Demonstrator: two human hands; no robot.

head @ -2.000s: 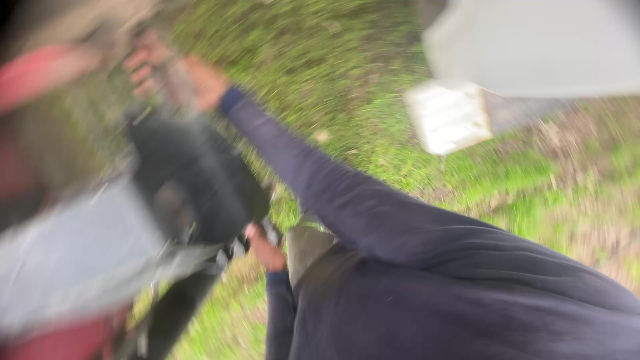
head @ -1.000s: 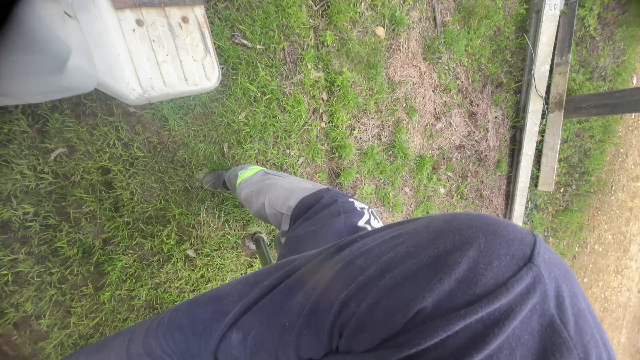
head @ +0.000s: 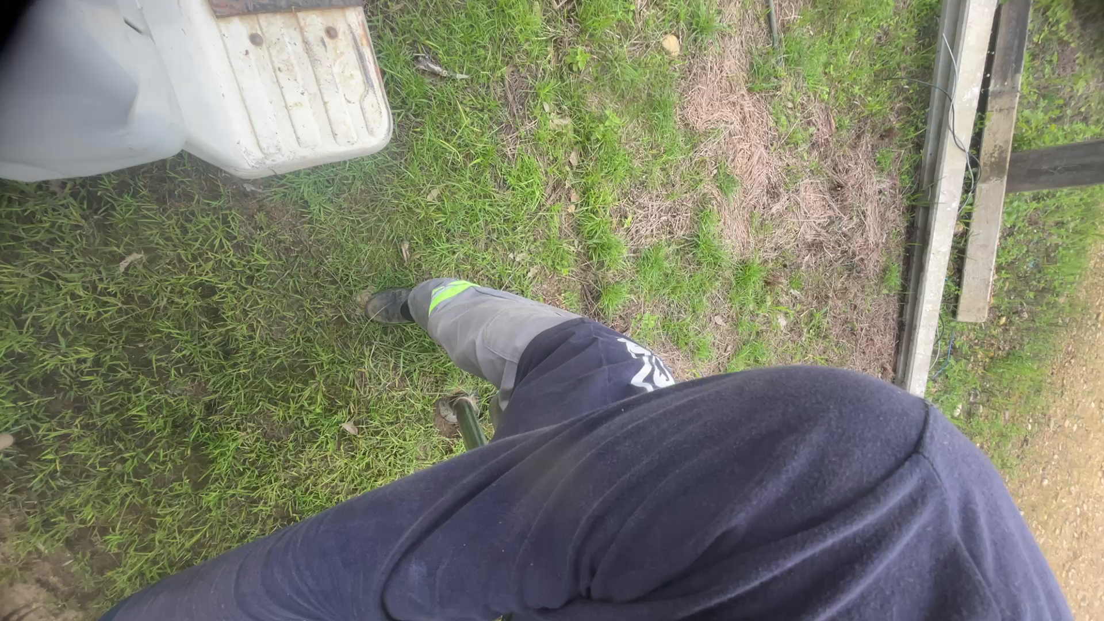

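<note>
Neither of my hands shows in the head view; what they hold or touch is hidden. A dark blue sleeve (head: 517, 509) runs from the right across the bottom to the lower left edge, and its end lies out of the picture. Beyond it are my grey trouser leg (head: 483, 332) with a yellow-green band and a dark shoe (head: 388, 305) on the grass. A dark green tube-like thing (head: 468, 423) sticks out from behind the sleeve beside the leg; the rest of it is covered.
A worn white ribbed panel (head: 302, 86) with rust marks, part of a larger white body (head: 78, 95), juts in at the upper left. Long posts or beams (head: 949, 190) with a loose wire (head: 953, 112) lie at the right, before gravelly ground (head: 1065, 440). Grass (head: 216, 362) covers much of the ground.
Two seconds ago both hands showed at the left near a blurred dark thing; now neither does. The view has swung strongly. Since one second ago little has plainly changed.
</note>
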